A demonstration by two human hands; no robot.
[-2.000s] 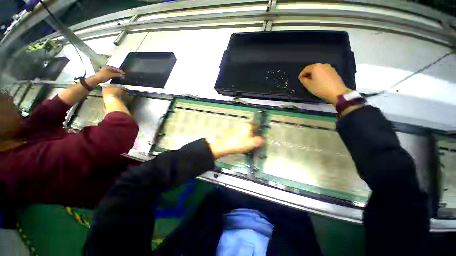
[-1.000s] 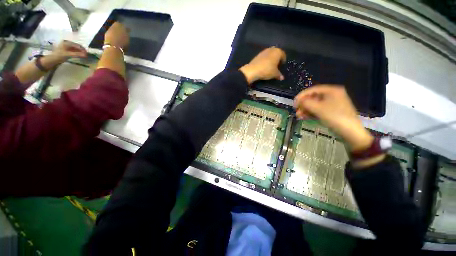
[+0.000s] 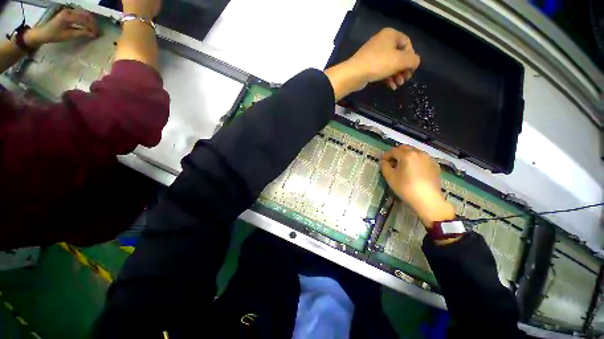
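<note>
My left hand [image 3: 384, 58] is over the black component tray [image 3: 463, 86], its fingers curled together beside a scatter of small components [image 3: 421, 106]. Whether it holds one is too small to tell. My right hand [image 3: 414, 179], with a dark red band and pale face on the wrist, is at the upper edge of the circuit boards, near the dark dividing bar. Its thumb and forefinger are pinched close to the board; anything between them is hidden. The left circuit board [image 3: 324, 179] shows a row of black parts along its upper side. The right circuit board [image 3: 497, 232] is partly under my right hand and sleeve.
A silver conveyor rail [image 3: 318, 246] runs along my side. A neighbour's maroon sleeves [image 3: 126, 112] and hands are at the left, over another board. A bare metallic plate [image 3: 195, 99] lies between. A thin dark cord [image 3: 556, 211] runs right from my right wrist.
The view has shifted. My left hand has gone from the boards to the tray's components. My right hand has moved from the tray down to the board's upper edge.
</note>
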